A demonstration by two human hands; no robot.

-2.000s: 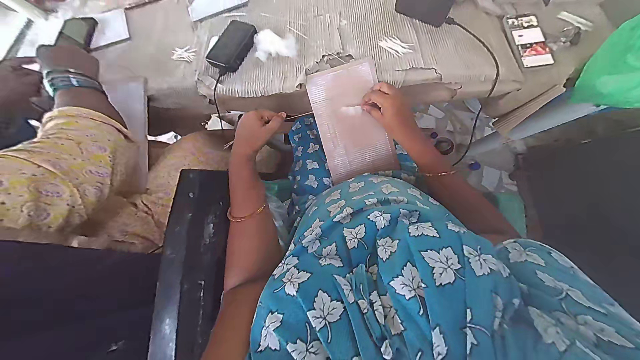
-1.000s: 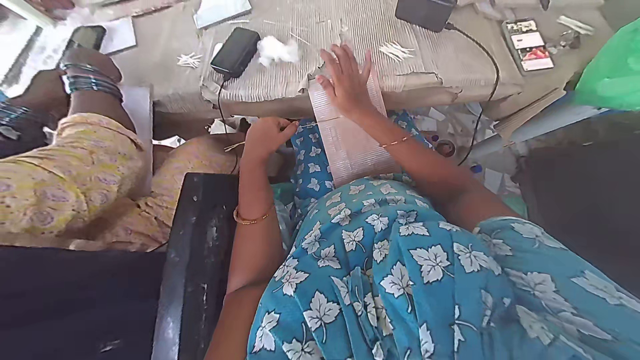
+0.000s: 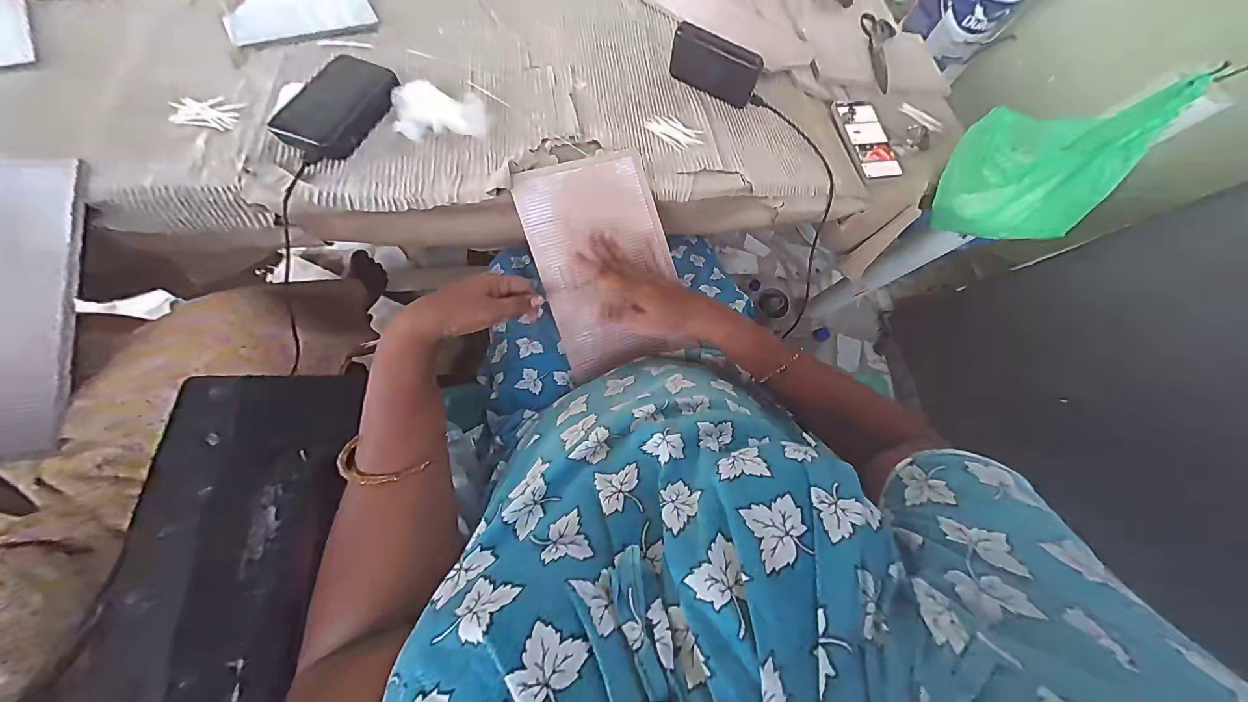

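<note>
A ribbed, pale pinkish rectangular board (image 3: 585, 210) lies sloping from the table edge to my lap. My right hand (image 3: 629, 292) is over its lower half, blurred, palm down with the fingers spread; whether it presses anything thin against the board cannot be told. Beside the board's left edge is my left hand (image 3: 478, 304), its fingers bent and the thumb near the fingertips. A small pale bit seems to show at those fingertips, too small to name. White cotton wool (image 3: 439, 109) and thin white sticks (image 3: 673, 132) lie on the table beyond.
Corrugated cardboard (image 3: 604, 88) covers the table. On it are two black boxes with cords (image 3: 333, 105) (image 3: 717, 63), a phone (image 3: 866, 141), scissors (image 3: 879, 49) and more white sticks (image 3: 205, 113). A green plastic bag (image 3: 1043, 175) hangs at the right. Another person's patterned clothing (image 3: 88, 487) is at the left.
My right hand has come down the board from its upper part, where it was a second ago. The other person's forearm and hand, seen at the left before, are out of view.
</note>
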